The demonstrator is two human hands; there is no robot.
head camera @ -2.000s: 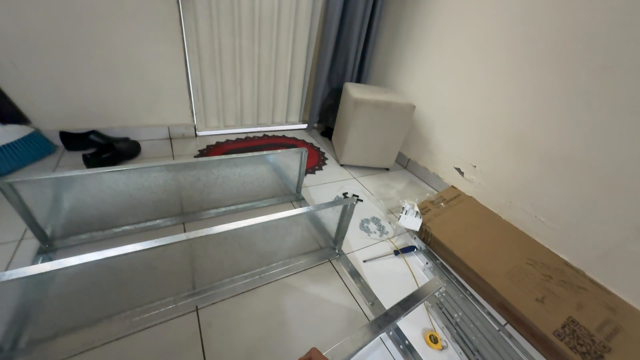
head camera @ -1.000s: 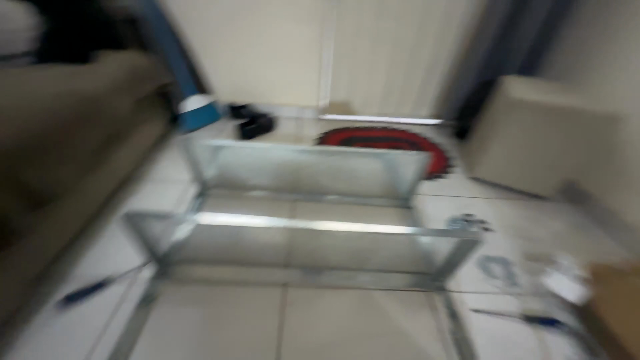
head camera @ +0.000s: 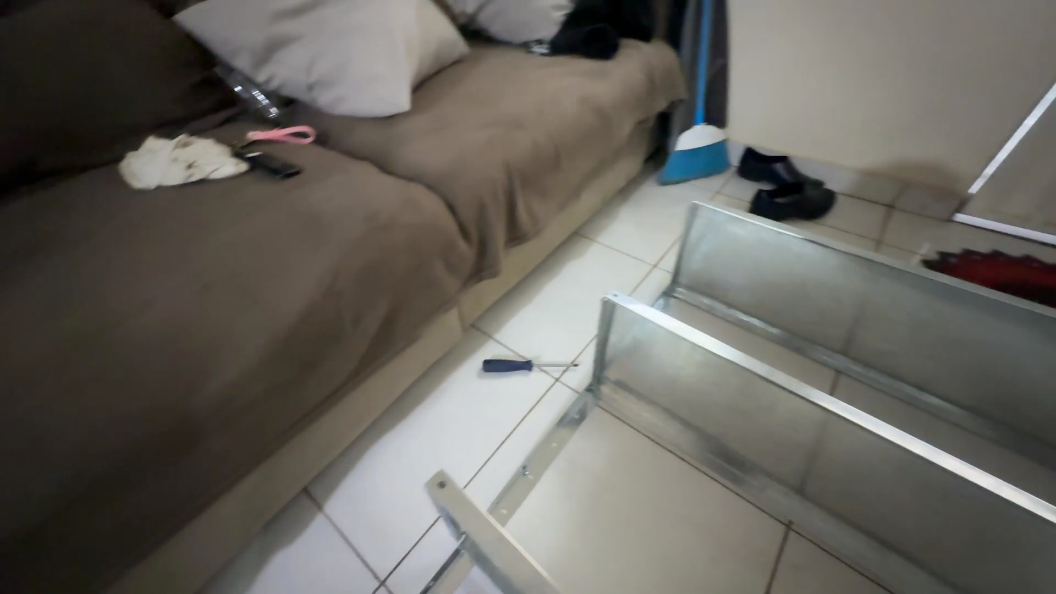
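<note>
Neither of my hands shows in the head view now. A metal shelving frame lies on the tiled floor, with one shelf panel (head camera: 825, 412) standing on edge and another shelf panel (head camera: 858, 305) behind it. A perforated metal upright (head camera: 540, 454) runs along the floor from the nearer panel's left end. At the bottom, the end of a further metal piece (head camera: 487, 536) crosses over this upright. A screwdriver (head camera: 507, 365) with a dark blue handle lies on the tiles between the sofa and the nearer panel, its tip towards the panel.
A sofa (head camera: 330, 272) under a brown cover fills the left side, bearing a grey pillow (head camera: 338, 49), a white cloth (head camera: 181, 161) and a pink loop (head camera: 285, 134). Beyond the frame are a blue broom (head camera: 695, 155), black shoes (head camera: 792, 200) and a red mat (head camera: 998, 275).
The view has swung left, from the cardboard box and stool to the sofa. Fingertips seen at the bottom edge two seconds ago are out of view now.
</note>
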